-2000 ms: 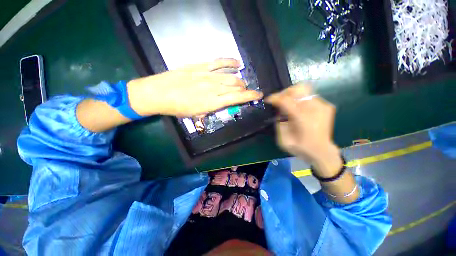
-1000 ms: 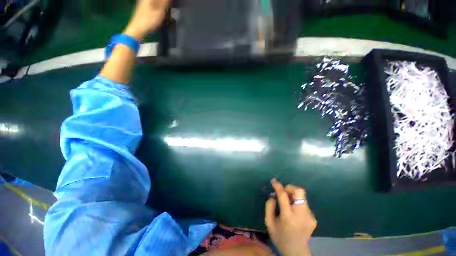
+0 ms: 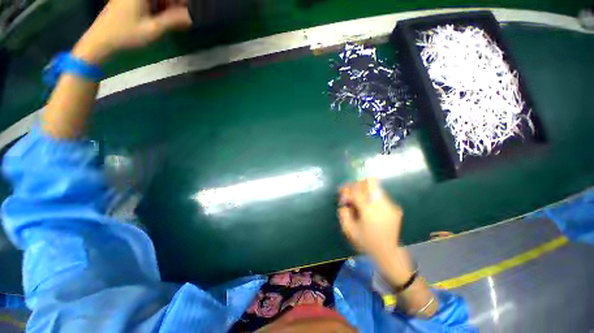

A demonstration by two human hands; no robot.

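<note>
My left hand [image 3: 133, 25] is stretched out to the top left, its fingers at the edge of a black tray [image 3: 218, 10] that is mostly cut off by the top edge of the picture. My right hand [image 3: 371, 214] is over the green bench mat at centre right, blurred, fingers curled together; I cannot tell whether it holds something. A heap of small dark parts with shiny glints [image 3: 378, 97] lies on the mat beyond my right hand.
A black box [image 3: 430, 110] holding a heap of white strips [image 3: 472, 84] stands right of the dark heap. The bench's pale far edge [image 3: 260, 49] curves across the top. A blue sleeve [image 3: 570, 218] shows at the right edge.
The black tray went from in front of me to the far side, then further to the top left with my left hand. My right hand left the tray and drew back over the mat.
</note>
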